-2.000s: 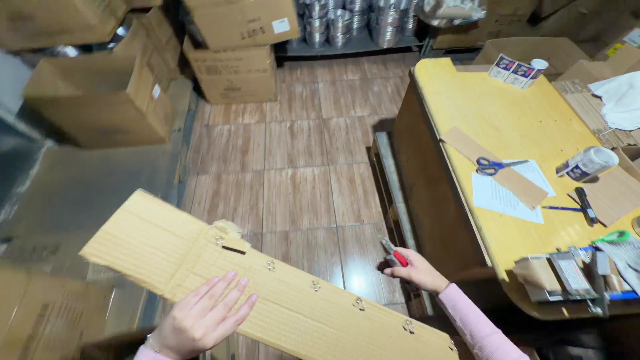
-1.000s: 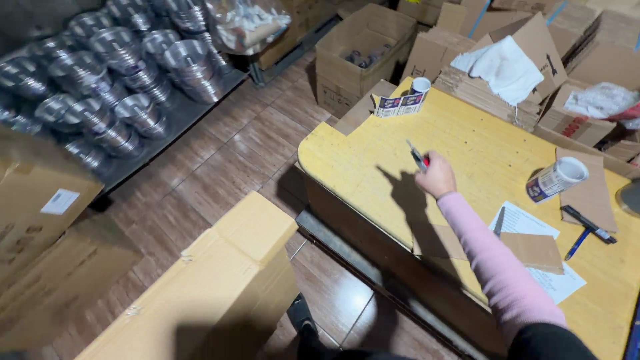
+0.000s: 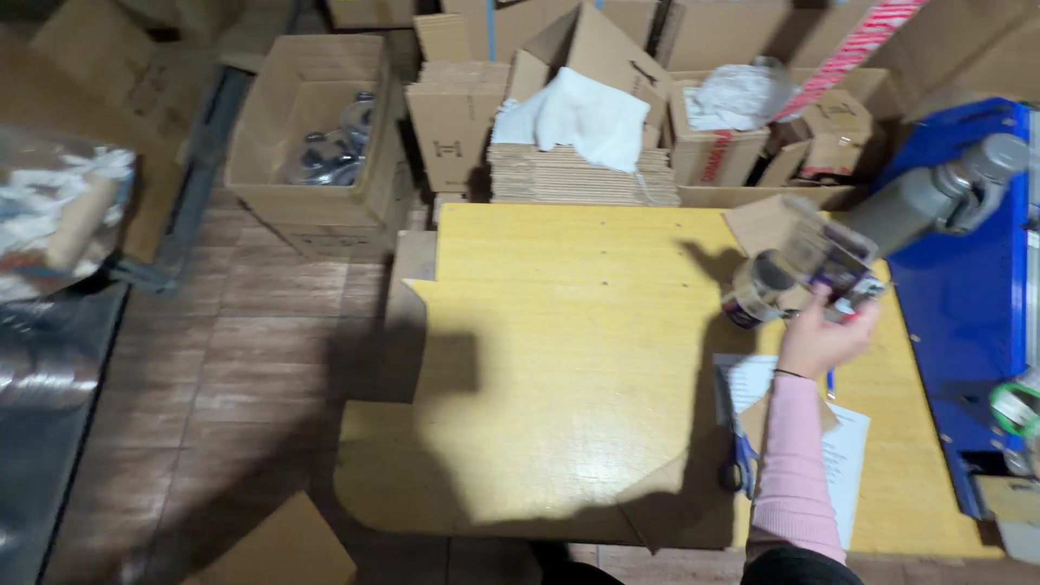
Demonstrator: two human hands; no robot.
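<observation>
My right hand point(image 3: 825, 337), in a pink sleeve, is over the right part of the yellow table point(image 3: 569, 325). Its fingers are closed on a blurred piece of printed packaging point(image 3: 837, 260); something small with red and metal parts also shows in the grip. Just left of the hand is a printed cylindrical container point(image 3: 760, 288). Below lie printed sheets point(image 3: 849, 471), a cardboard piece point(image 3: 760, 418), a blue pen point(image 3: 830, 383) and blue-handled scissors point(image 3: 741, 467), partly beside the forearm. My left hand is out of view. A cardboard piece point(image 3: 280, 548) shows at the bottom left.
Behind the table are flattened cartons point(image 3: 581, 175) with a white cloth point(image 3: 573, 118) on top, and an open carton point(image 3: 321, 207) holding metal parts. A blue machine or rack point(image 3: 959, 325) with a grey cylindrical part point(image 3: 934, 195) borders the right edge. Tiled floor point(image 3: 252, 341) lies left.
The view has swung right to the table. My right hand has moved to its right part and now holds packaging. The printed pieces earlier at the table's far left corner no longer stand there.
</observation>
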